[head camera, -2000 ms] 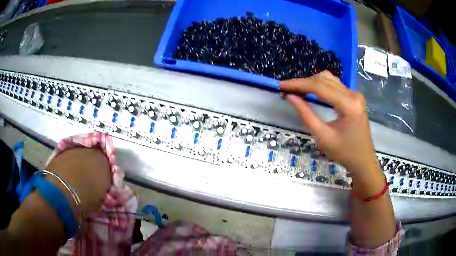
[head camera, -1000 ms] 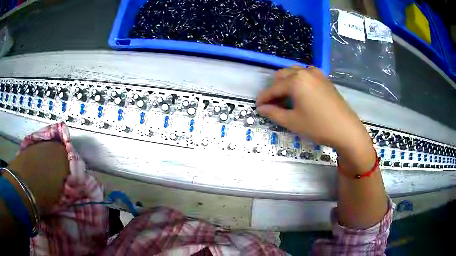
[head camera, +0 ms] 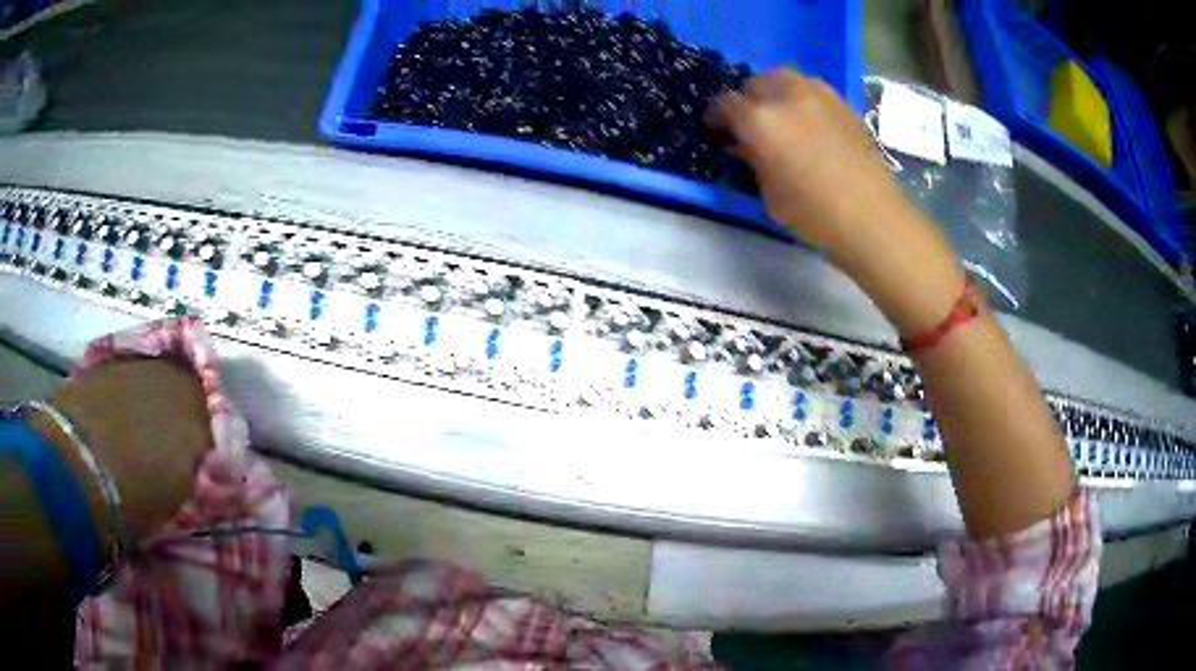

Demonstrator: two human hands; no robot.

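Observation:
My right hand (head camera: 803, 155) is over the right part of the blue bin (head camera: 525, 147), its fingertips at the heap of black capacitors (head camera: 564, 85). The fingers are bent together and blurred; whether they hold a capacitor cannot be told. A long row of white circuit boards (head camera: 597, 383) crowded with parts runs across the view below the bin. Round cans stand along its far edge and blue parts along its middle. My left hand is out of the picture at the left edge; only the left wrist and forearm with a blue strap and a silvery bangle show.
Metal rails (head camera: 433, 446) border the boards. A clear labelled bag (head camera: 964, 190) lies right of the bin. Another blue bin (head camera: 1036, 112) with a yellow thing (head camera: 1081, 113) is further right. A white sheet (head camera: 774, 585) lies on the near ledge. A clear crinkled bag (head camera: 19, 92) is at the far left.
My right hand has moved from the board row up and away into the bin, to the capacitor heap. The view has shifted slightly. The left forearm stays at the lower left.

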